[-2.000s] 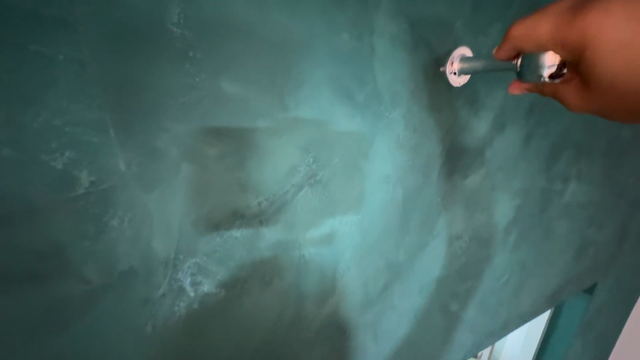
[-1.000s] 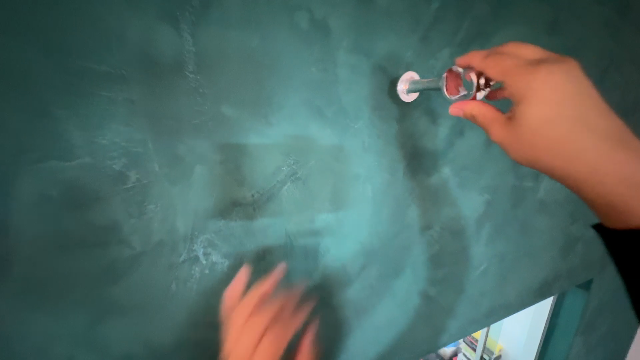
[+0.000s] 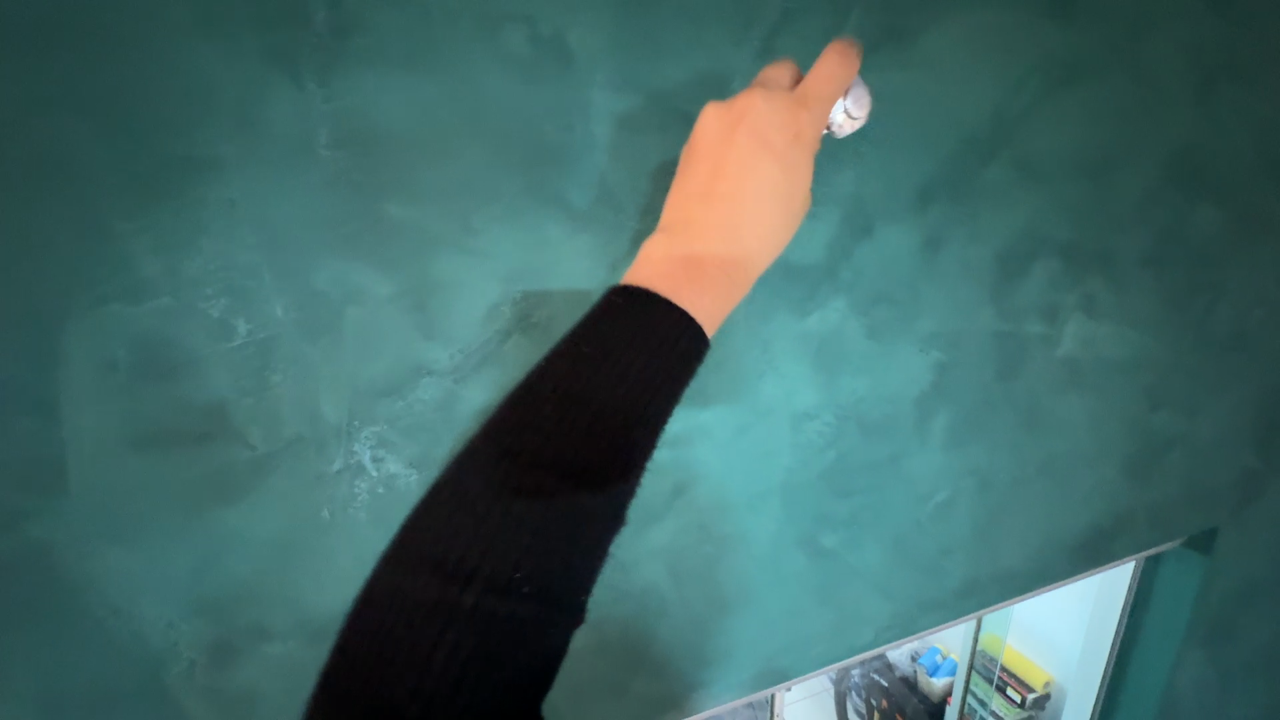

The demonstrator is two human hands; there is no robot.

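Observation:
My left hand (image 3: 755,160), in a black sleeve, reaches up from the bottom of the view with its fingers curled around a shiny metal wall fitting (image 3: 850,108). Only the fitting's rounded end shows past the fingers; its stem and round base plate are hidden behind the hand. Behind it stands a green, mottled wall (image 3: 850,420) with whitish scuffs at the left. My right hand is out of view.
At the lower right, a mirror or glass opening (image 3: 1060,610) with a slanted top edge shows a yellow roll (image 3: 1015,662), boxes, blue items in a container (image 3: 935,672) and a dark bag (image 3: 880,690).
My left hand has come up from the bottom edge to the metal fitting and closed on it. My right hand, which held the fitting before, has let go and left the view.

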